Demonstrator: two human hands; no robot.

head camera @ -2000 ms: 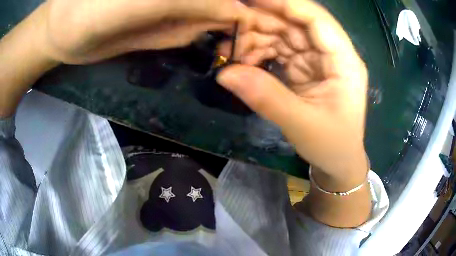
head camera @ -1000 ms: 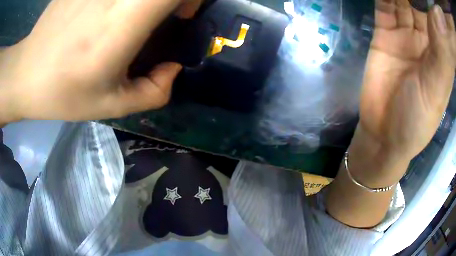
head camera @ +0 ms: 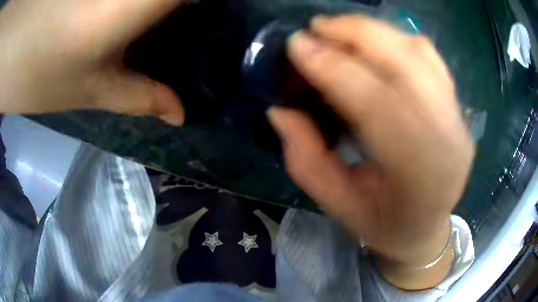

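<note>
A glossy black rounded display module (head camera: 263, 62) with a white glint lies at the fingertips of my right hand (head camera: 377, 118). The thumb is below it and the blurred fingers are at its right edge, so the hand grips it. My left hand (head camera: 112, 76) is at the upper left, thumb stretched out beside a very dark area. Its other fingers are hidden or cut off by the top edge, and whether it holds anything cannot be told. No orange flex cable shows.
The dark green mat (head camera: 230, 159) lies underneath. Clear film with teal glints (head camera: 411, 22) is behind my right hand. A small white scrap (head camera: 519, 45) lies at the far right, near thin dark tweezers. A pale curved rail (head camera: 513, 265) runs along the right side.
My right hand has come in from the right, turned palm down and closed on the module. My left hand has shifted slightly left. The orange flex cable is no longer visible.
</note>
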